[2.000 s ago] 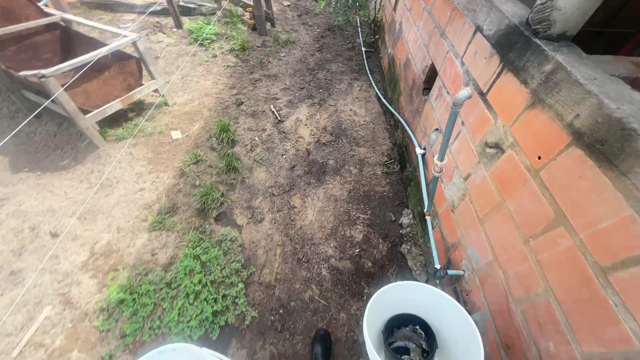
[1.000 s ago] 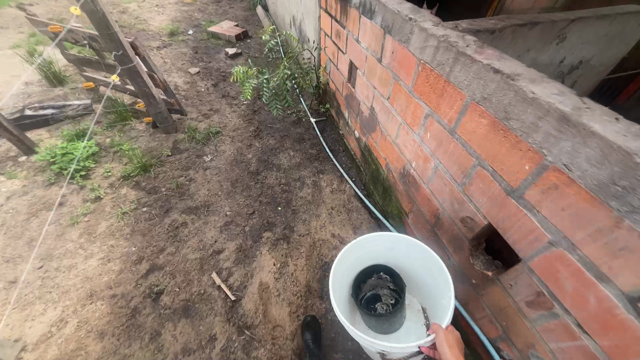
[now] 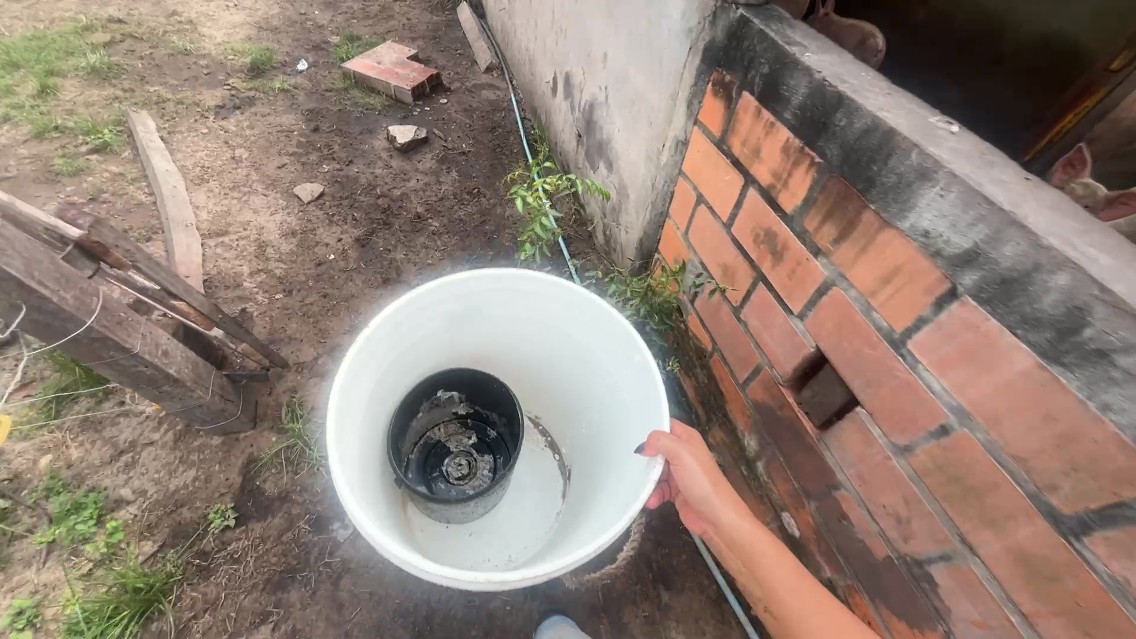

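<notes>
My right hand [image 3: 688, 470] grips the right rim of a large white plastic bucket [image 3: 603, 382], thumb over the edge and fingers outside. Inside the bucket a small black plastic pot [image 3: 457, 444] sits on the bottom, its inside smeared with grey residue. A frayed rope [image 3: 612, 564] hangs by the bucket's lower right side. My left hand is not in view.
On the right runs a brick wall [image 3: 870, 382] with a square hole, with pigs [image 3: 848, 35] behind its ledge. A wooden post [image 3: 115, 328] with wires stands at the left. Ahead lie broken bricks [image 3: 390, 71], stones, a plank [image 3: 169, 195] and a blue hose [image 3: 532, 160].
The view has moved forward along the wall. My right hand, out of view two seconds ago, is now seen on the bucket's rim, and the bucket is farther into view.
</notes>
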